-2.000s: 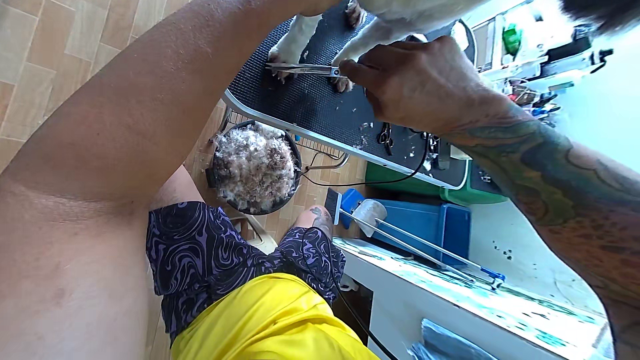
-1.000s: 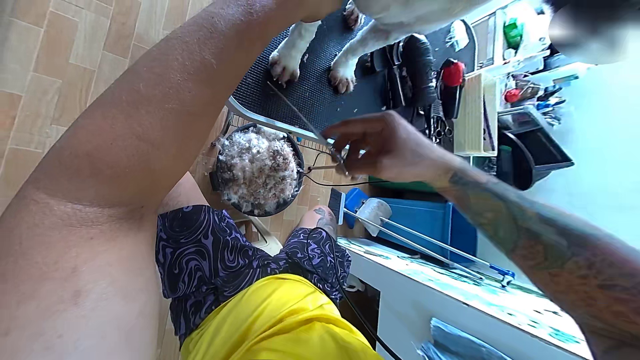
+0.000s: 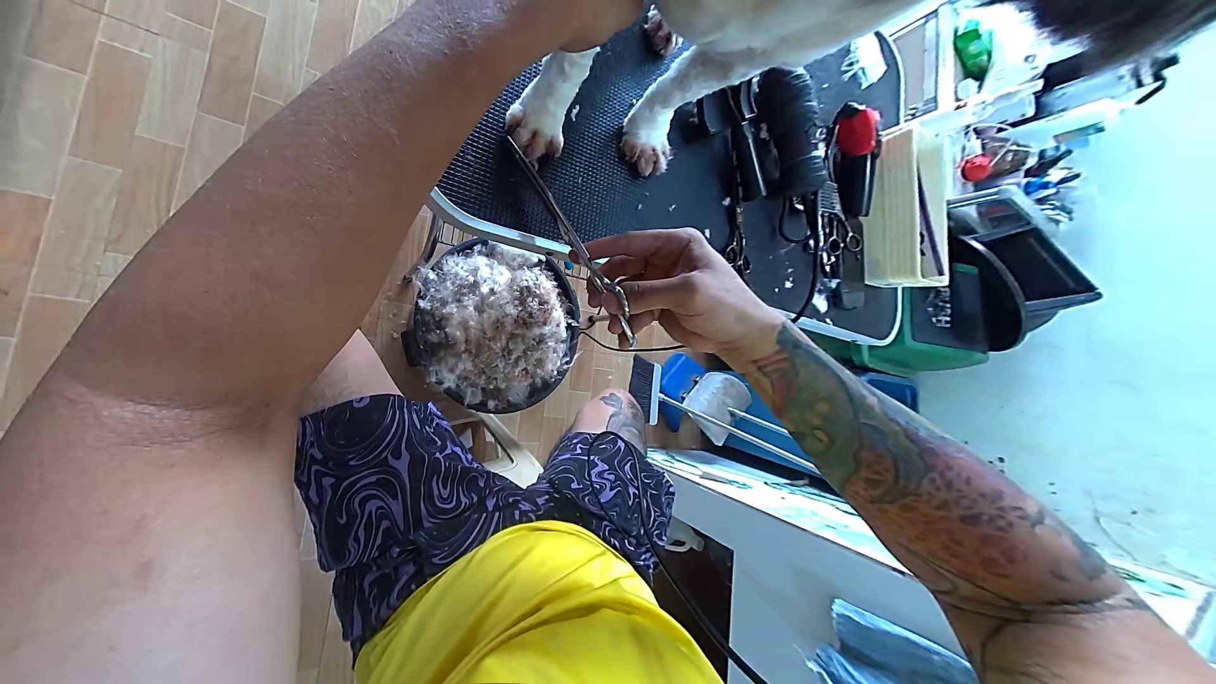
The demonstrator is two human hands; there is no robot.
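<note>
My right hand (image 3: 679, 285) grips a pair of long metal grooming scissors (image 3: 560, 217) by the finger rings. The blades look closed and point up and left, their tips by the front paw (image 3: 537, 131) of a white-furred dog. A second front paw (image 3: 646, 147) rests on the black textured grooming table (image 3: 608, 199); both stand near its edge. Of my left arm, the forearm crosses the upper left; my left hand is hardly in view, cut off at the top edge beside the dog's leg, and what it holds is hidden.
Below the table edge stands a black bucket (image 3: 494, 328) heaped with cut fur. Clippers (image 3: 793, 133), several scissors and a cream bin (image 3: 907, 209) lie toward the table's right end. A broom (image 3: 644, 389) and blue containers are beneath. A black cable (image 3: 684, 598) hangs by my leg.
My right hand with the scissors has moved from close beside the paws down to the table edge. More of the tools on the table show now.
</note>
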